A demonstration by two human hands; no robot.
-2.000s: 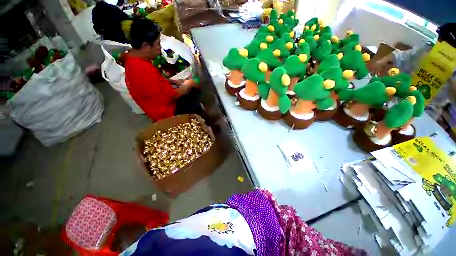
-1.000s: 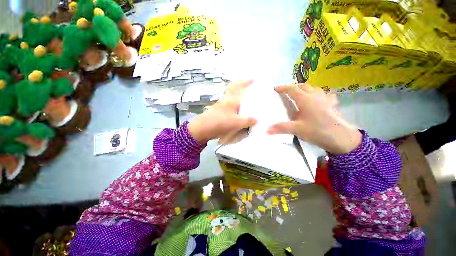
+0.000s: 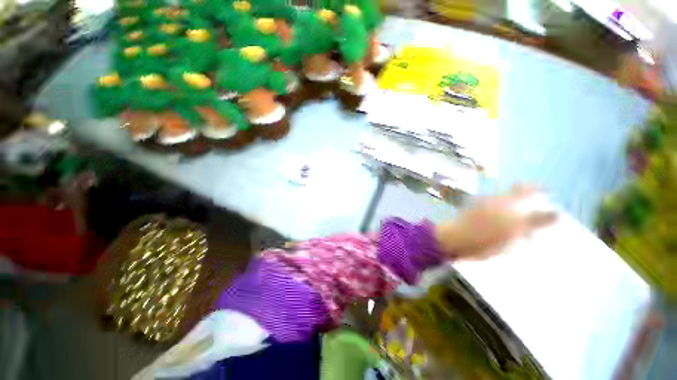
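Note:
The picture is strongly blurred. My left hand (image 3: pixel 494 226) reaches in from the left, its fingers at the top edge of a gift box with its white inner panel (image 3: pixel 557 289) up. Whether the fingers grip the panel or only lie on it cannot be told. The box's yellow side shows dimly below. My right hand cannot be made out. Behind my left hand lies a stack of flat box blanks (image 3: pixel 430 111), yellow printed face up, with white notched edges towards me.
Plush potted trees (image 3: pixel 223 82) stand in rows at the back left of the table (image 3: pixel 334 193). A small white card (image 3: pixel 301 172) lies near them. A carton of gold pieces (image 3: pixel 159 278) is on the floor at left. Blurred yellow boxes (image 3: pixel 649 223) show at the right edge.
The view has swung left. The box now shows lower right with its white panel spread wide. My right hand, seen on the box a second ago, no longer shows clearly.

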